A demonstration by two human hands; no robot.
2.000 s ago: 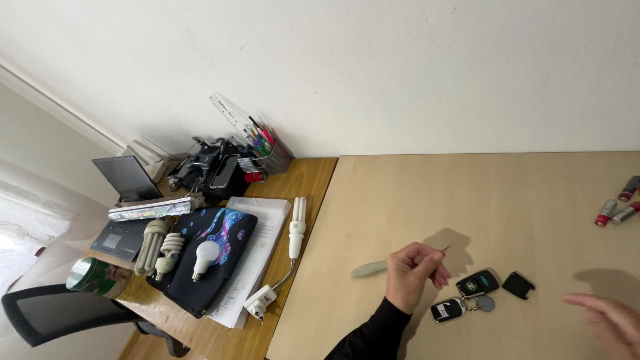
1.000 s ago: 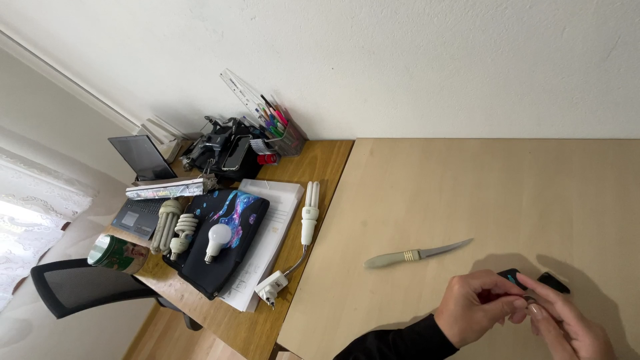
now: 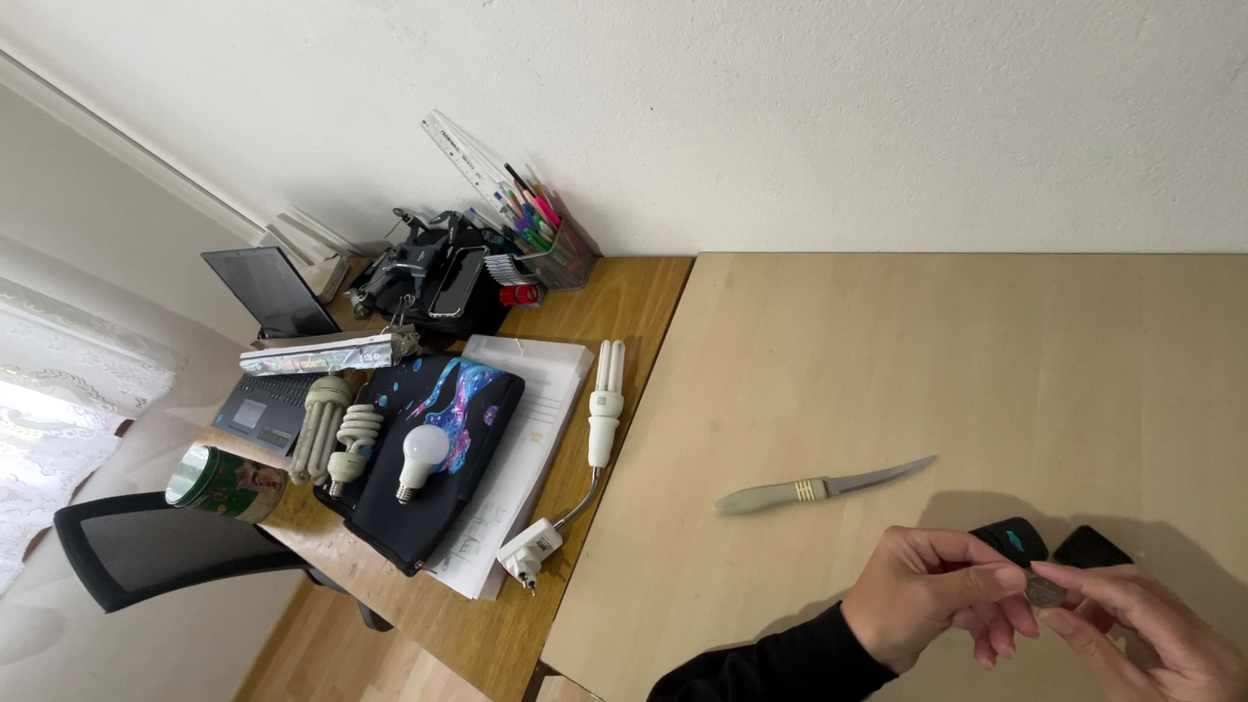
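Note:
Near the lower right of the table, my left hand (image 3: pixel 941 590) and my right hand (image 3: pixel 1136 624) meet at a small round metal disc (image 3: pixel 1044 590), like a coin cell, pinched between the fingertips of both. Just behind them lies a black key fob part (image 3: pixel 1012 539) with a blue-green mark. To its right is another black piece (image 3: pixel 1091 548), perhaps a cover. A knife (image 3: pixel 824 487) with a pale handle lies to the left of my hands, its blade toward the right. Anything under my palms is hidden.
On the wooden desk (image 3: pixel 639 322) at left lie a lamp bulb in a plug-in socket (image 3: pixel 604 419), a white LED bulb (image 3: pixel 423 458), fluorescent bulbs (image 3: pixel 356 444), a dark patterned sleeve (image 3: pixel 487 409), papers (image 3: pixel 546 390), a laptop (image 3: pixel 268 405) and a pen holder (image 3: pixel 565 258). A chair (image 3: pixel 175 546) stands beside it.
The knife, in my left hand two seconds ago, now lies on the table. Both hands have come together over the key fob parts, and the disc is now between their fingers.

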